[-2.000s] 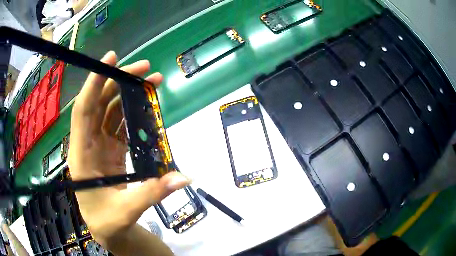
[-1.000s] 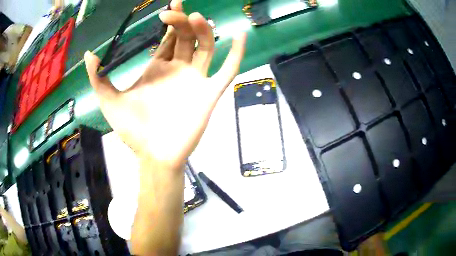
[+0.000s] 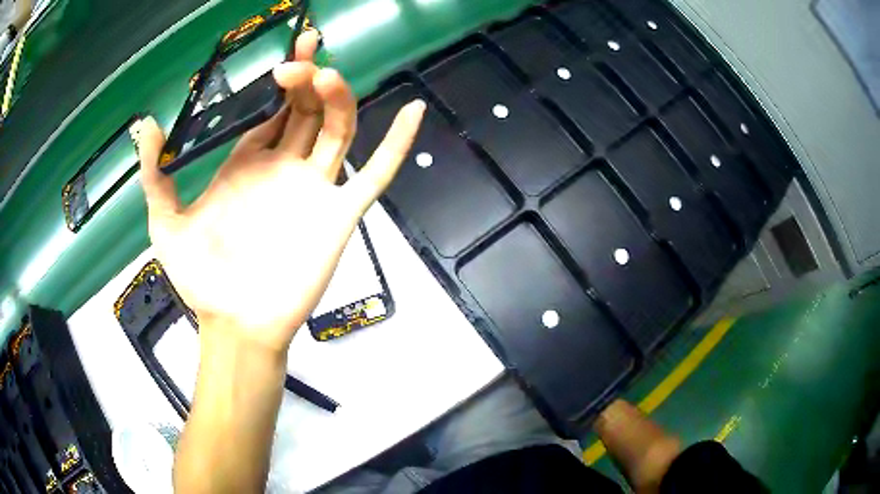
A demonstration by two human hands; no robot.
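My left hand point(image 3: 261, 232) is raised over the work surface, palm towards me. Its thumb and fingers hold a black phone middle frame point(image 3: 232, 121) tilted above the belt. One middle frame point(image 3: 349, 318) lies on the white surface, partly behind the hand. Another point(image 3: 145, 294) lies to the left, partly hidden by the wrist. Closed black tweezers point(image 3: 314, 394) lie right of the wrist. My right hand point(image 3: 637, 439) is at the near corner of an empty black tray point(image 3: 492, 275). Its fingers are hidden by the tray, so its grip cannot be told.
The green belt point(image 3: 386, 43) runs behind and carries a frame point(image 3: 101, 174) at left; another lies partly behind the held one. A filled black tray stack point(image 3: 68, 386) stands at lower left. A grey machine point(image 3: 762, 77) is at right. Yellow-lined green floor point(image 3: 772, 386) shows at lower right.
The view has turned right, so things appear further left. My left hand has turned palm towards me and carried the frame away over the belt. More of the right hand and its sleeve shows.
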